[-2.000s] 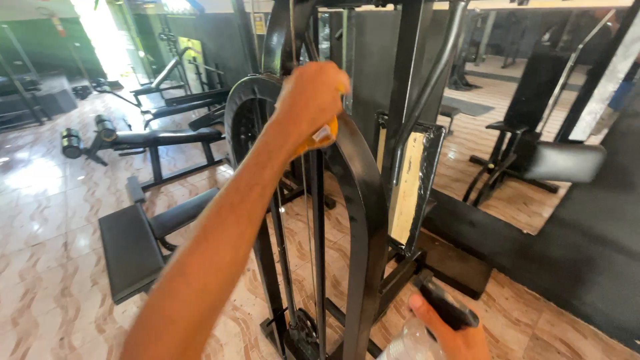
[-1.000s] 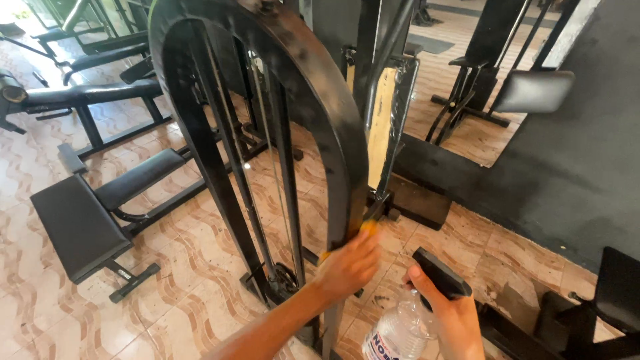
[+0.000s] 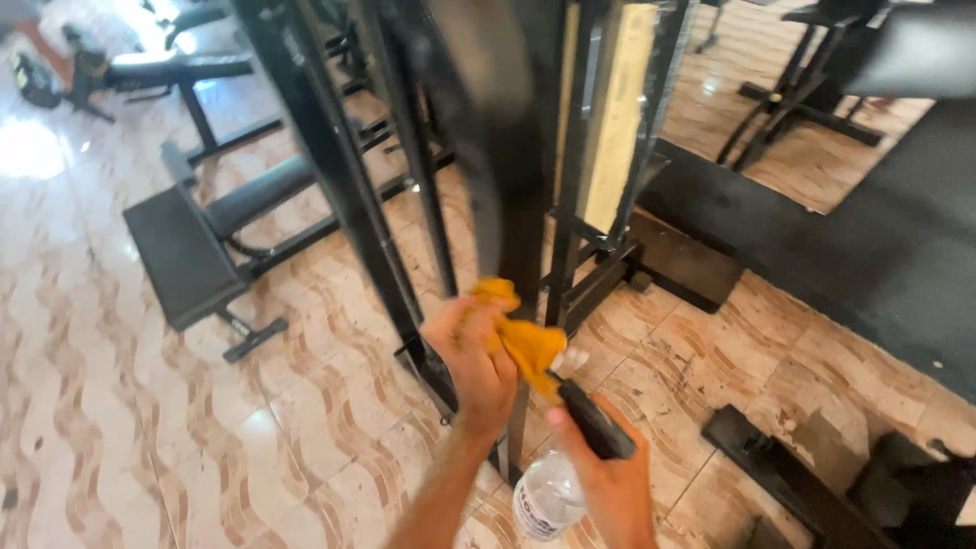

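Near the middle of the view my left hand (image 3: 480, 366) grips a yellow-orange cloth (image 3: 530, 343), against or just in front of the black metal upright (image 3: 511, 175) of a gym machine. My right hand (image 3: 610, 465) is close by at its lower right, closed around the black spray head (image 3: 595, 419) of a clear plastic spray bottle (image 3: 547, 496). The nozzle end of the spray head is at the cloth's lower edge. The bottle bears a printed label and hangs upright over the tiled floor.
A black padded bench (image 3: 183, 252) stands on the left, with another bench (image 3: 183, 69) behind it. Thin guide rods (image 3: 412, 145) run beside the upright. A wall mirror (image 3: 808, 160) is at the upper right. A black metal base piece (image 3: 778, 473) lies low on the right.
My left hand with the cloth has moved from the top of the machine's frame down its upright. The spray bottle in my right hand is now close beside the cloth. The view has tilted down.
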